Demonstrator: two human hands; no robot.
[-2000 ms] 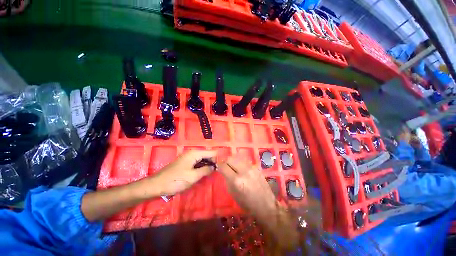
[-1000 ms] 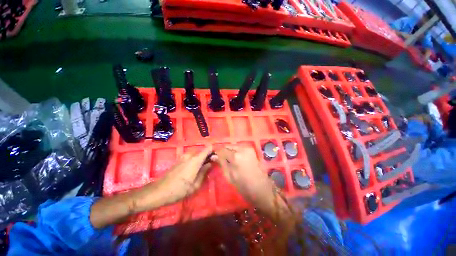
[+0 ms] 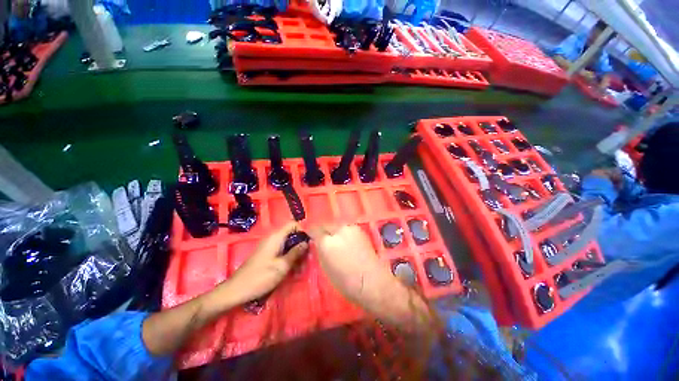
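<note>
My left hand (image 3: 269,262) is over the middle of the red-orange tray (image 3: 201,269), its fingers closed on a dark round watch head (image 3: 295,240). My right hand (image 3: 341,257) is close beside it, its fingertips at the watch head; whether they grip anything is hidden. A black strap (image 3: 294,202) lies in a pocket just beyond my hands. Strapped watches (image 3: 278,175) fill the tray's far row, straps standing up, and two more (image 3: 242,212) sit in the second row at left. Bare watch heads (image 3: 391,234) lie in pockets at right.
A stacked side tray (image 3: 488,242) with watch heads and grey strips (image 3: 547,211) stands at right, a person's blue sleeve (image 3: 642,231) beyond it. Black strips, grey straps (image 3: 125,210) and a clear plastic bag (image 3: 63,253) lie left. Stacked trays (image 3: 313,63) stand across the green bench.
The view has shifted, showing more of the far bench. The dark watch head now shows more clearly in my left hand. Both hands stay together over the tray's middle.
</note>
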